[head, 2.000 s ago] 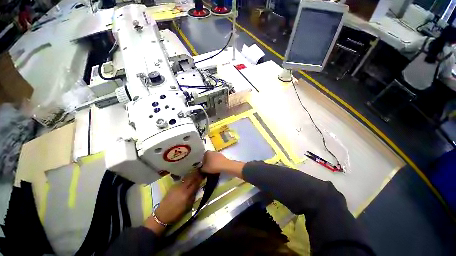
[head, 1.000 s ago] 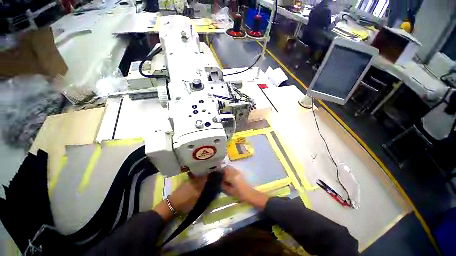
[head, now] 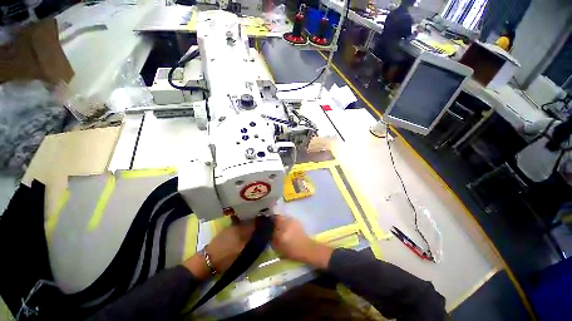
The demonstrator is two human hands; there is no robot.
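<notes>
A white sewing machine head (head: pixel 248 178) with a round red-and-white emblem stands in front of me. A black strap (head: pixel 241 263) runs from under the head down towards the lower left, its tail narrowing past the metal bed plate (head: pixel 260 294). My left hand (head: pixel 227 247), with a bracelet at the wrist, is at the strap's left side near the needle area. My right hand (head: pixel 293 239) is at its right side, fingers on the strap's upper end. The fingertips are partly hidden by the strap and the machine head.
Several long black straps (head: pixel 147 232) curve on the table at left, beside a dark jagged pile (head: pixel 22 244). A yellow block (head: pixel 297 187) lies right of the head. Red-and-black snips (head: pixel 412 244) and a screen (head: pixel 428 93) are at right. A person (head: pixel 396 39) is in the background.
Since two seconds ago the view has shifted, and the strap now shows broad between my hands, where it was narrower and further right of my left hand. Over the last second the hands have barely moved.
</notes>
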